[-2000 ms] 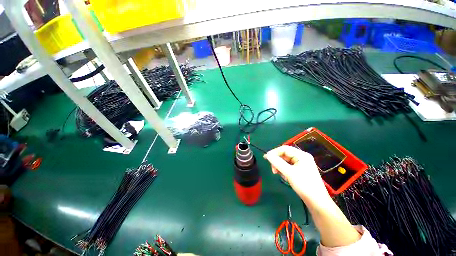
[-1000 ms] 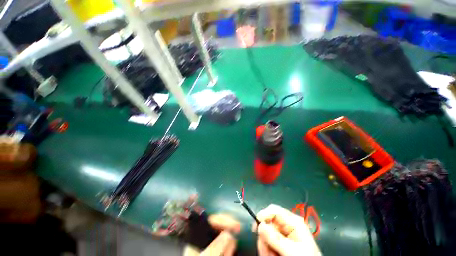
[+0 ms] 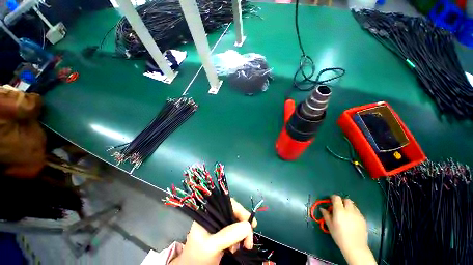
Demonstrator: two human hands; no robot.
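My left hand (image 3: pixel 220 239) is closed around a thick bundle of black cables (image 3: pixel 207 204) with red, green and white wire ends fanning out at the top. One single cable end (image 3: pixel 255 208) with spread cores stands apart at the fingers of this hand. My right hand (image 3: pixel 347 225) is at the orange-red handles of the small scissors (image 3: pixel 315 209), with its fingertips on or over the loops; a firm grip cannot be made out. The scissor blades are hard to see.
A heat gun (image 3: pixel 303 124) stands nozzle up, its cord behind. Right of it are side cutters (image 3: pixel 357 164), a red case (image 3: pixel 363 140) and a cable stock pile (image 3: pixel 430 212). A narrow cable bundle (image 3: pixel 158 132) lies left. Behind are a plastic bag (image 3: pixel 250 75), shelf legs (image 3: pixel 199 41) and cable heaps (image 3: pixel 425 57).
The view has shifted, so the bench things appear moved. The left hand's bundle has come up into clear view. The right hand has let go of the single cable and moved right to the scissors.
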